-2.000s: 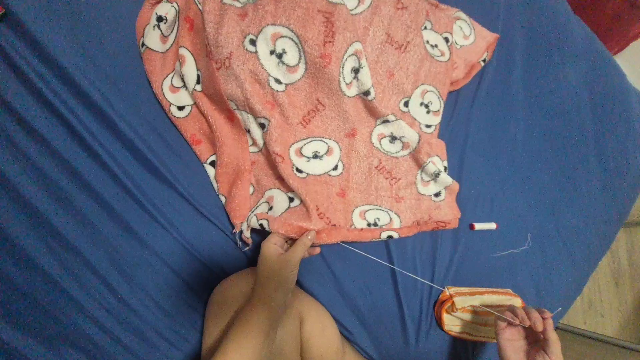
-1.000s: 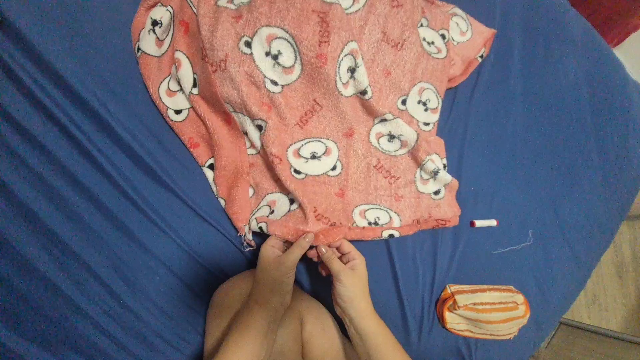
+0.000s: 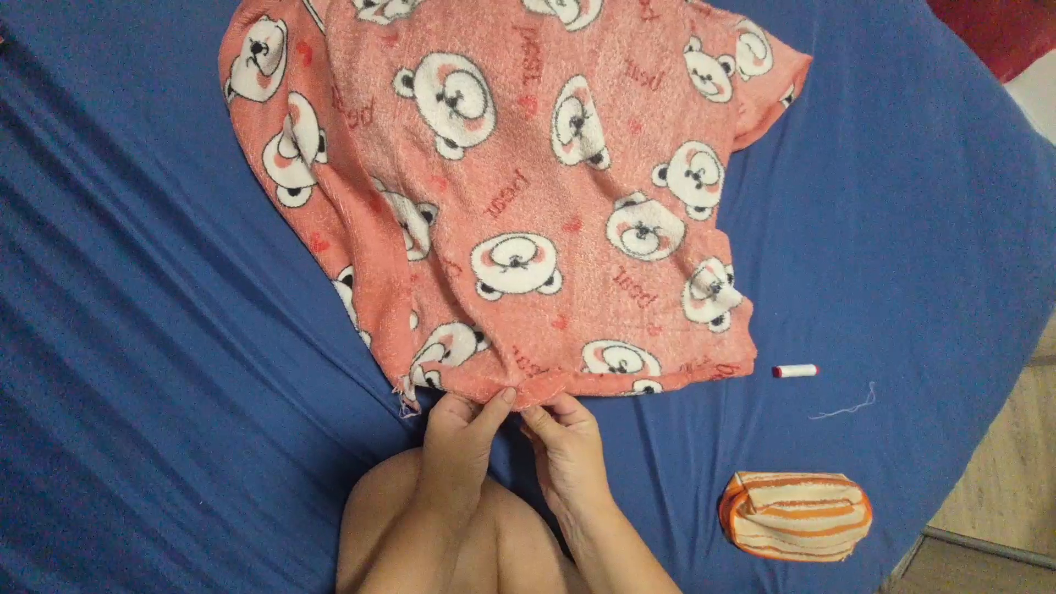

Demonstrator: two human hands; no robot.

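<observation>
Pink fleece fabric (image 3: 528,198) with a bear-face print lies spread over blue bedding, its folded lower edge toward me. My left hand (image 3: 466,421) pinches that edge between thumb and fingers. Close beside it on the right, my right hand (image 3: 561,429) also pinches the edge, its fingertips partly under the cloth. No needle can be made out between my fingers. Loose threads (image 3: 407,403) hang from the fabric's lower left corner. A spool of white thread (image 3: 796,371) with red ends lies right of the fabric.
A striped orange and cream pouch (image 3: 799,516) rests on the blue sheet (image 3: 701,445) at the lower right. Between it and the spool lies a loose piece of thread (image 3: 846,406). My bare knees are below my hands. Wooden flooring (image 3: 1002,462) shows past the bed's right edge.
My right hand was out at the right over the pouch, with a thread pulled taut from the fabric edge; it has come back to the edge beside my left hand. The left hand keeps its hold.
</observation>
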